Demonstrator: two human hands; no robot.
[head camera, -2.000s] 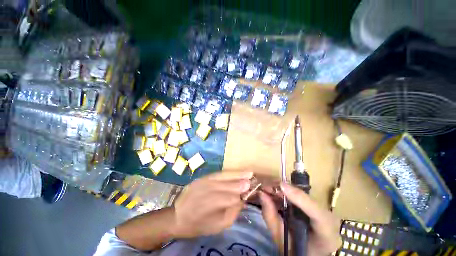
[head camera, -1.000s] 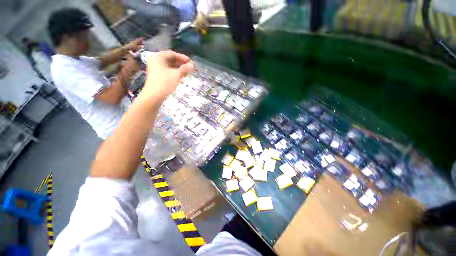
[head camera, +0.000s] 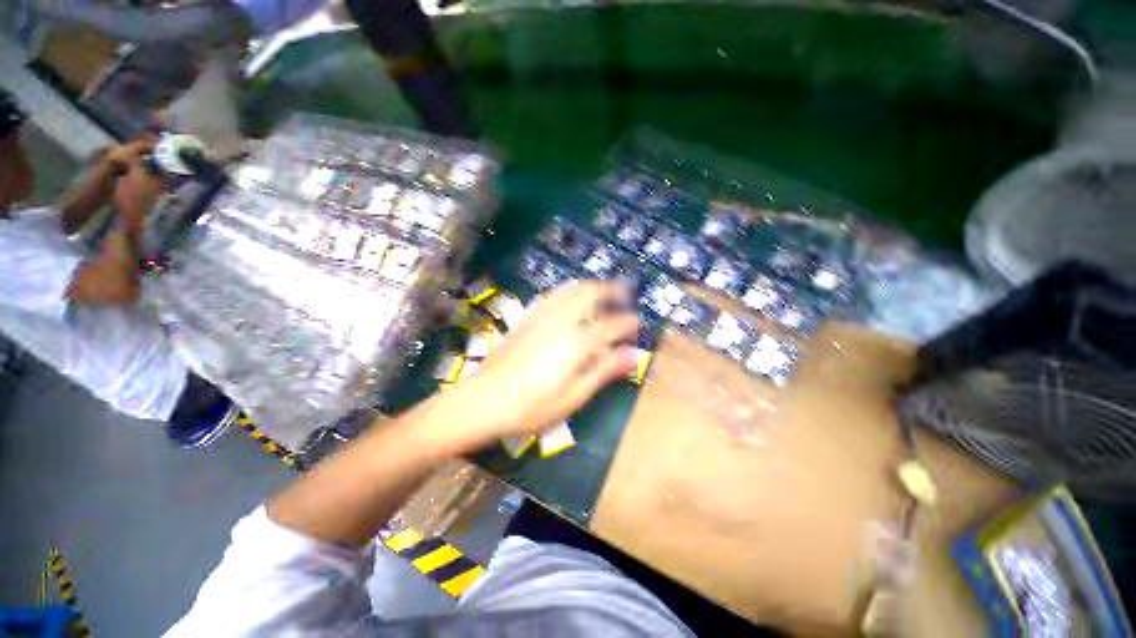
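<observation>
My left hand (head camera: 548, 355) is blurred and reaches over the pile of white battery cells (head camera: 557, 439) with yellow edges, hiding much of it. Its fingers are at the near edge of the blue circuit boards (head camera: 726, 330), which sit in rows in a clear tray. Whether the fingers hold anything cannot be told. A pale blurred shape at the cardboard's right edge may be part of my right hand, but this is unclear. The soldering iron is not clearly visible.
Stacked clear trays (head camera: 336, 237) stand at left, beside another person's arms (head camera: 112, 224). A tan cardboard sheet (head camera: 723, 499) lies in front. At right are a black fan (head camera: 1046, 386), a blue-and-yellow box (head camera: 997, 576) with silvery material, and a cable with a cream plug (head camera: 916, 481).
The view has swung back right and down. My left hand has moved from above the stacked trays to the battery cells. The fan and the blue-and-yellow box are in view again.
</observation>
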